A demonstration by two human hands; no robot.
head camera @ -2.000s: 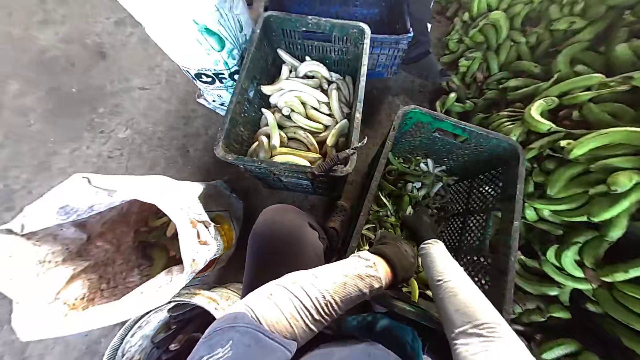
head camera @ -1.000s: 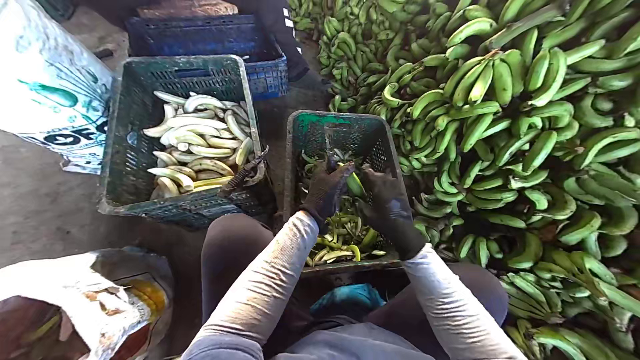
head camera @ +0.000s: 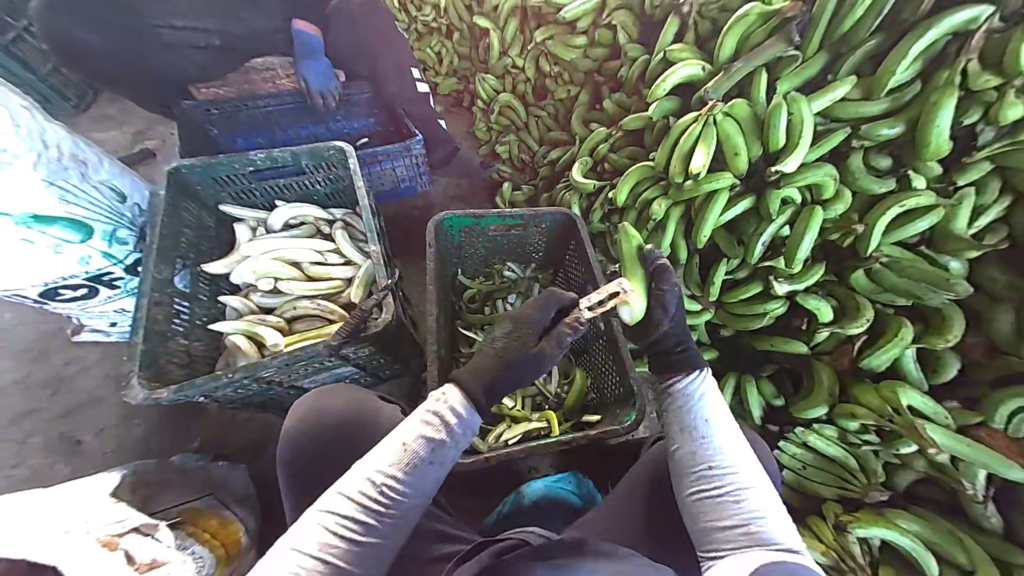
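My left hand (head camera: 520,344), in a dark glove, is closed around a peeler (head camera: 606,298) with a slotted, light-coloured head. That head touches the lower part of a green plantain (head camera: 631,272), where pale flesh shows. My right hand (head camera: 666,316), also gloved, holds the plantain upright over the right side of a dark green plastic crate (head camera: 438,300). Green peels (head camera: 520,432) lie in this crate between my knees. To the left, a larger green crate (head camera: 152,320) holds many peeled plantains (head camera: 292,256).
A big heap of green plantains (head camera: 720,200) fills the right side. Beyond the left crate is a blue crate (head camera: 408,164), with a co-worker's blue-gloved hand (head camera: 316,72) over it. White sacks (head camera: 64,208) stand at left, one opened (head camera: 88,512) at bottom left.
Both hands have moved from over the peel crate's middle toward its right side. The plantain and peeler now show plainly between them. The co-worker's gloved hand has come into view. The view has shifted.
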